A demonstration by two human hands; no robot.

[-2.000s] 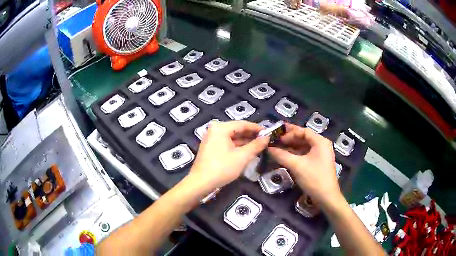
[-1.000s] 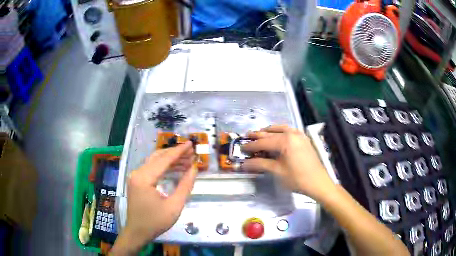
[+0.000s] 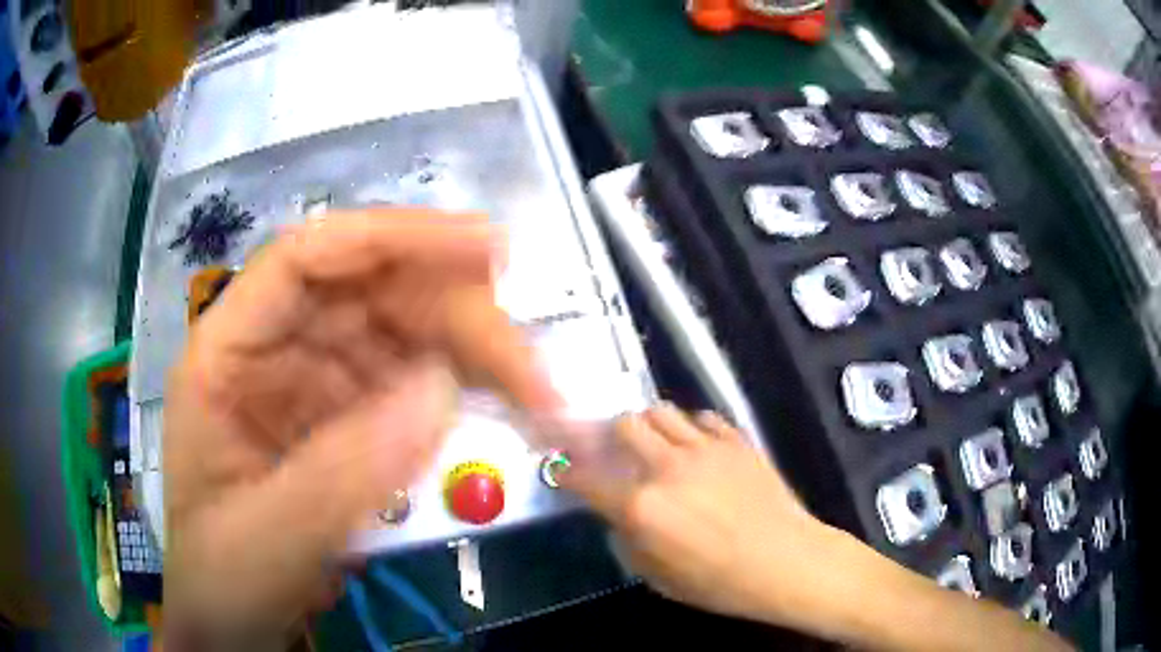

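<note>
My left hand (image 3: 306,408) is large and blurred, raised close to the camera over the machine table, fingers curved and apart from the thumb, with nothing seen in it. It hides most of the orange fixture (image 3: 204,293). My right hand (image 3: 694,497) is at the table's front right corner, beside a small button (image 3: 555,469); its fingertips are blurred, and whether they hold anything cannot be told. The black foam tray (image 3: 764,331) on the right holds rows of silver-rimmed watch cases (image 3: 879,391).
Red emergency stop (image 3: 476,494) on the machine table's front. Pile of small black parts (image 3: 213,227) on the plate. Amber machine head (image 3: 127,57) at upper left. Green basket (image 3: 83,446) with a keypad pendant (image 3: 131,535) at left. Orange fan base (image 3: 758,15) at top.
The view has swung from the tray to the machine, then partly back right. Both hands have left the fixtures; the left is now nearer the camera, the right at the table's front right corner.
</note>
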